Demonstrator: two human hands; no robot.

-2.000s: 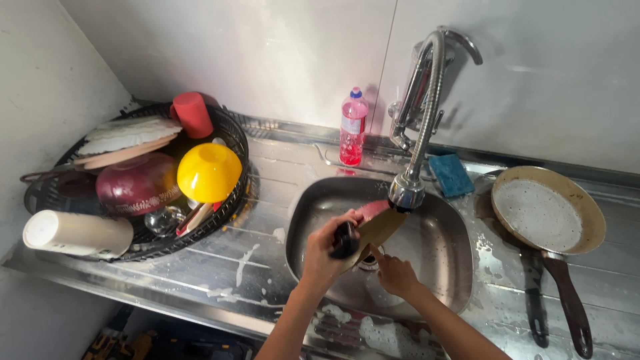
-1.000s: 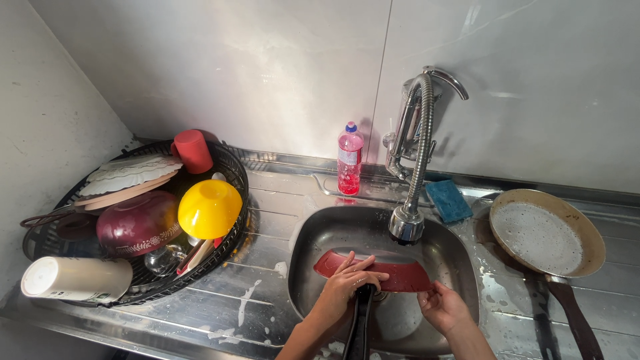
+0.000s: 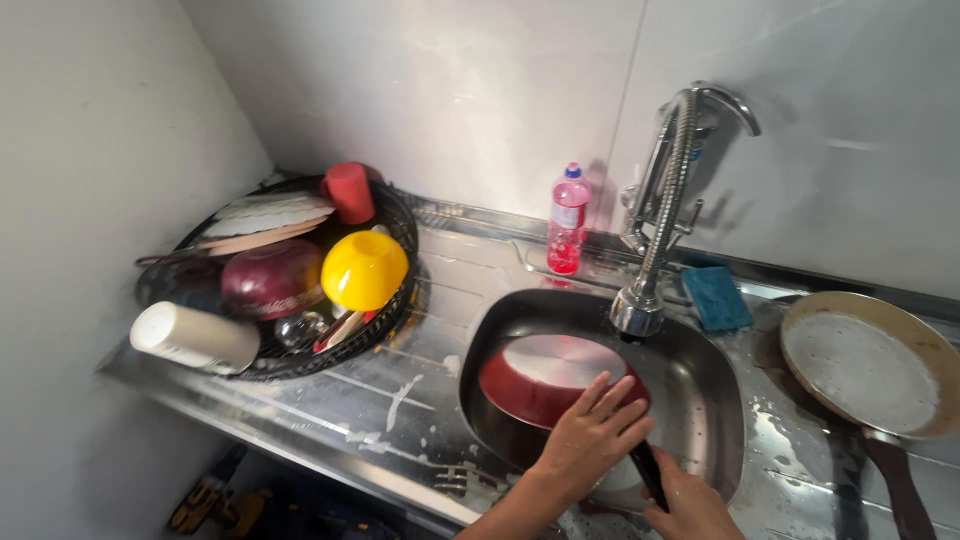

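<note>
A red frying pan (image 3: 525,394) is tilted inside the sink basin, its silvery underside facing up. My right hand (image 3: 686,499) grips its black handle (image 3: 649,472). My left hand (image 3: 596,431) lies with spread fingers against the pan's outer side near the handle. Above the basin hangs the sprayer head of the chrome faucet (image 3: 636,311); no water stream can be made out. A blue sponge (image 3: 716,298) rests behind the basin's right side. To the right is a second frying pan (image 3: 862,367), beige inside, holding whitish suds, with a dark handle.
At left, a black dish rack (image 3: 367,341) holds plates (image 3: 262,217), a maroon bowl (image 3: 271,279), a yellow bowl (image 3: 365,270), a red mug (image 3: 349,193) and a white cup (image 3: 193,337). A bottle of pink liquid (image 3: 568,225) stands behind the sink. A fork (image 3: 454,476) lies near the front edge.
The red pan has turned from showing its side to showing its underside. My right hand has moved from the pan's rim to its handle; my left has shifted onto the pan's outer side.
</note>
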